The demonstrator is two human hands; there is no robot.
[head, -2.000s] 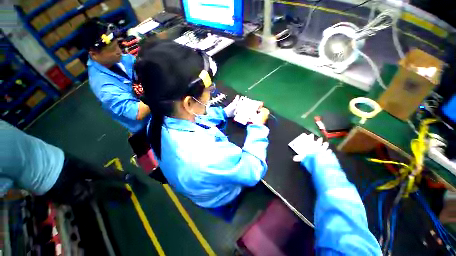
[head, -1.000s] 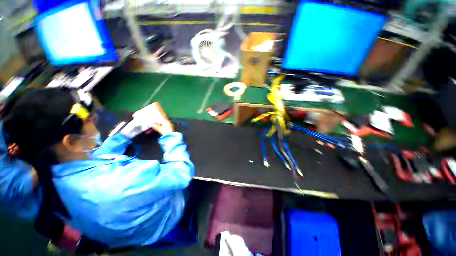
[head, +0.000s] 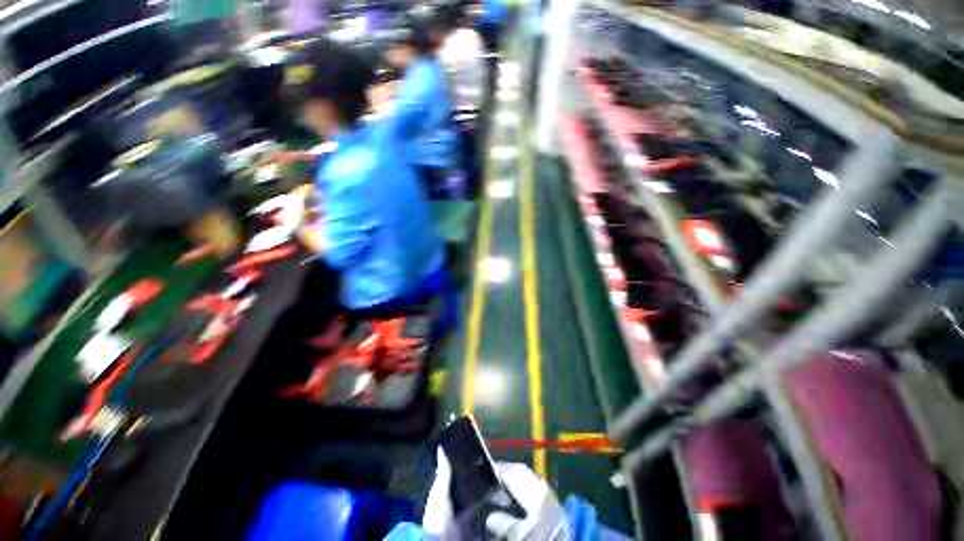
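A flat black unit (head: 471, 465) is held upright and tilted at the bottom centre of the head view. My left hand (head: 438, 497), in a white glove, is at its left edge. My right hand (head: 534, 509), also in a white glove, is at its right side and lower part. Both hands are cut low by the picture's edge, and the image is blurred, so single fingers are hard to tell.
A green aisle (head: 502, 338) with yellow lines runs ahead. A person in a blue smock (head: 375, 211) is at the left bench, near a black tote (head: 396, 396) of red pieces. A blue stool (head: 301, 512) is lower left. Racks with grey bars (head: 782, 280) line the right.
The view has swung from the bench with monitors to the aisle. Both my hands now show at the bottom with a black unit. One second ago only a white glove showed there.
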